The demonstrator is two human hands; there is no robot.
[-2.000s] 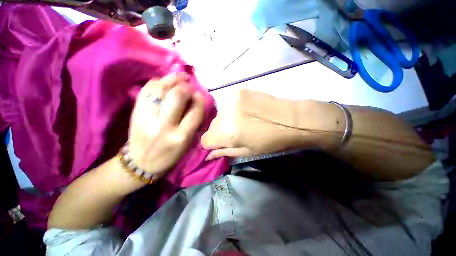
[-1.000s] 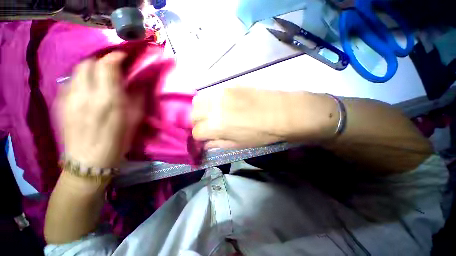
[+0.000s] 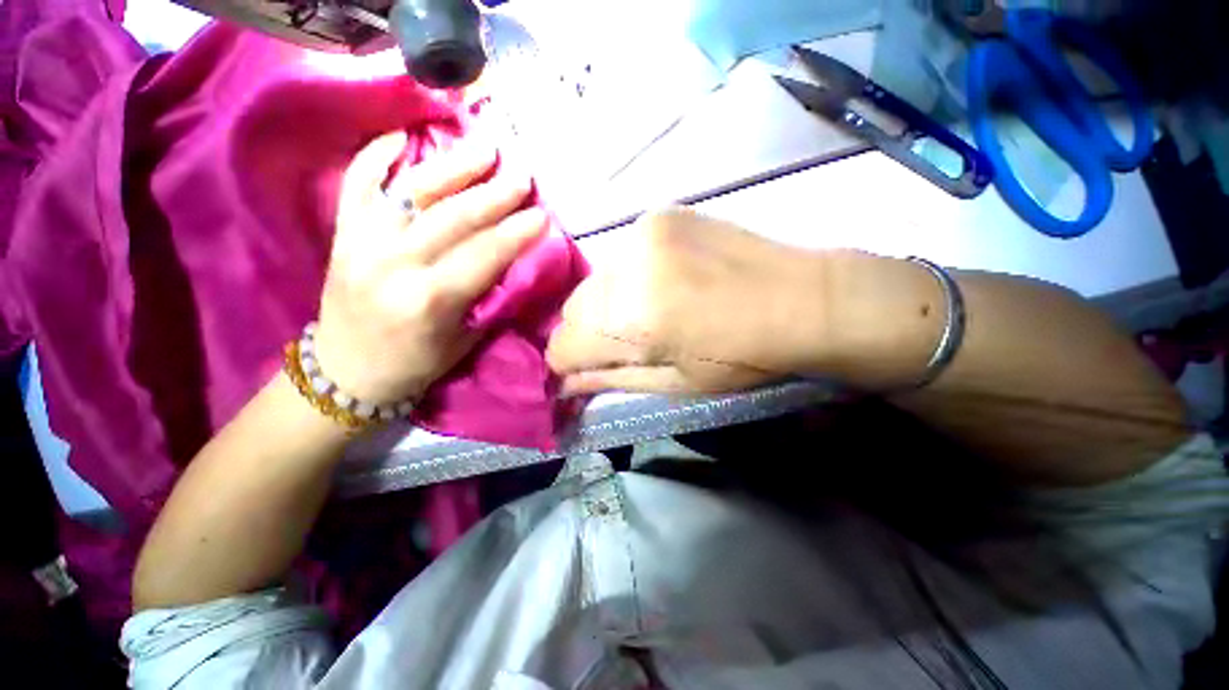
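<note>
The magenta fabric [image 3: 270, 148] is heaped on the left of the white table, and its folded end runs under both hands to the front edge. My left hand [image 3: 425, 256] lies over the fabric with bent fingers, gripping it just below the machine's grey knob [image 3: 439, 41]. My right hand [image 3: 660, 303] is closed at the right edge of the cloth and pinches it; its fingertips are mostly hidden. The needle area near the knob is washed out by bright light.
Thread snips [image 3: 890, 121] lie open-bladed at the upper right, beside blue-handled scissors [image 3: 1038, 121]. Pale blue scraps [image 3: 795, 27] are bunched behind them. A measuring tape [image 3: 674, 415] runs along the table's front edge. The sewing machine head [image 3: 303, 16] is at the top left.
My left hand has come back from the left and now grips the fabric closer to my right hand. The cloth heap has shifted and bunched. The right hand stays at the cloth's right edge.
</note>
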